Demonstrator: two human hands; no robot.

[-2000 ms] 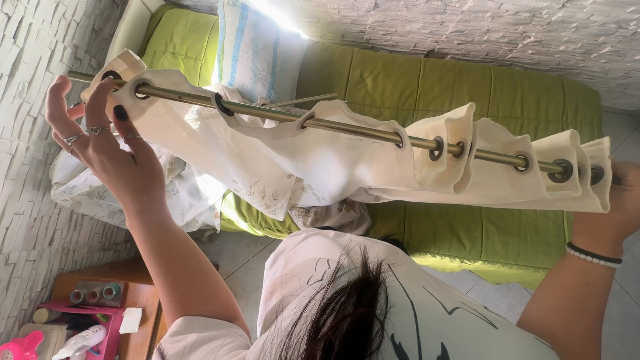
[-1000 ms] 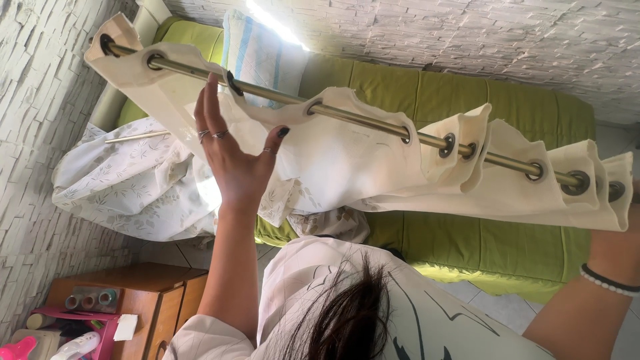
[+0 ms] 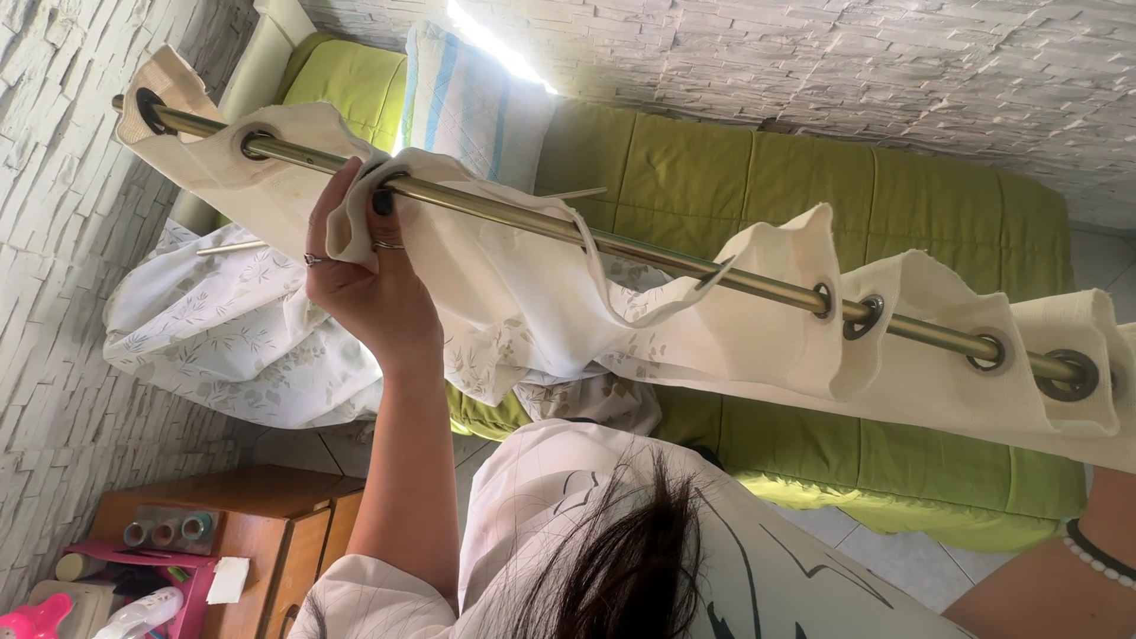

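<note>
A brass-coloured curtain rod [image 3: 532,226] runs slantwise across the view, through the dark metal grommets of a cream curtain [image 3: 763,346]. My left hand [image 3: 373,284], with rings and dark nail polish, pinches the curtain's top edge at a grommet, close against the rod. Left of it, the curtain's end grommets sit near the rod's tip. On the right, the curtain is bunched in folds along the rod. My right forearm, with a beaded bracelet [image 3: 1100,555], reaches up to the rod's right end; the hand itself is hidden behind the curtain or outside the frame.
Below the rod lies a bed with a green quilted cover [image 3: 932,213], a striped pillow [image 3: 475,106] and leaf-patterned fabric [image 3: 240,346]. A wooden cabinet [image 3: 231,497] at the lower left bears a pink organizer [image 3: 200,590] and small rolls. Textured walls [image 3: 53,222] border the bed.
My left hand has moved right from the rod's left end and has closed on the curtain at a grommet. The curtain's left part has new folds. The right hand has gone out of sight.
</note>
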